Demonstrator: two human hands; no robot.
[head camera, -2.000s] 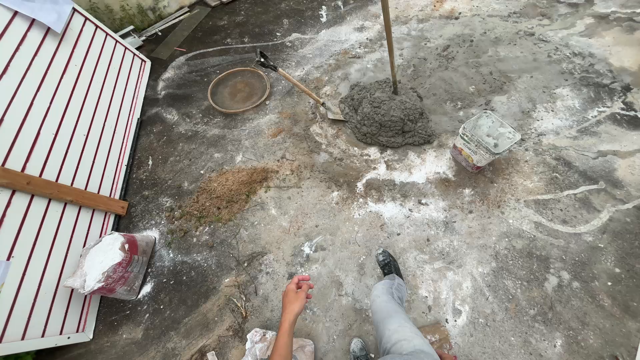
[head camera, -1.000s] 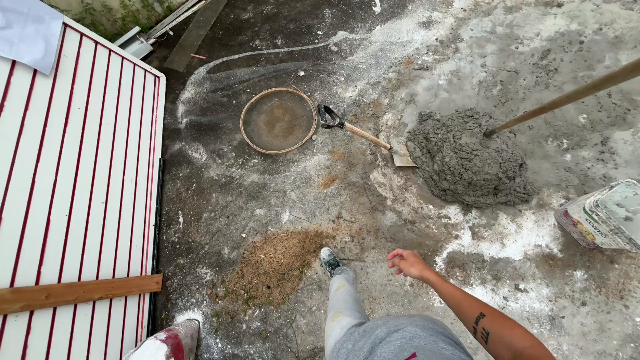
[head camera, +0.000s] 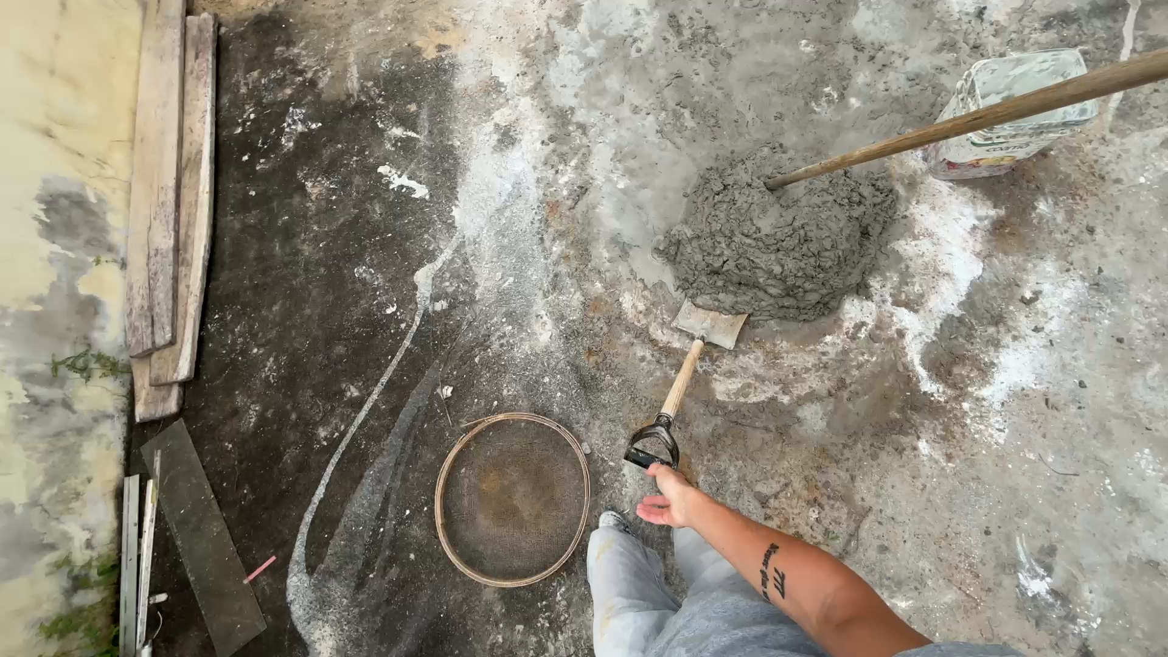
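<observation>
My right hand (head camera: 668, 497) reaches in from the lower right, its fingers apart, at the black D-grip of a short-handled shovel (head camera: 680, 388). Its fingertips overlap the grip's edge in view; whether they touch cannot be told. The shovel lies on the ground with its blade against a heap of wet grey mortar (head camera: 785, 242). A long wooden handle (head camera: 967, 123) slants up from the heap, its tool head hidden in the mortar. To the left of the hand, a round wood-rimmed sieve (head camera: 513, 499) lies flat. My left hand is out of view.
A whitish plastic bucket (head camera: 995, 137) stands beyond the heap at the upper right, behind the long handle. Wooden planks (head camera: 169, 201) lie along the stained wall (head camera: 59, 274) at the left. A flat dark board (head camera: 203, 538) and metal strips (head camera: 135, 557) lie at the lower left.
My right hand has come to the shovel's grip; a second ago it was apart from it, over the ground. The view has shifted strongly, and the striped panel is out of it.
</observation>
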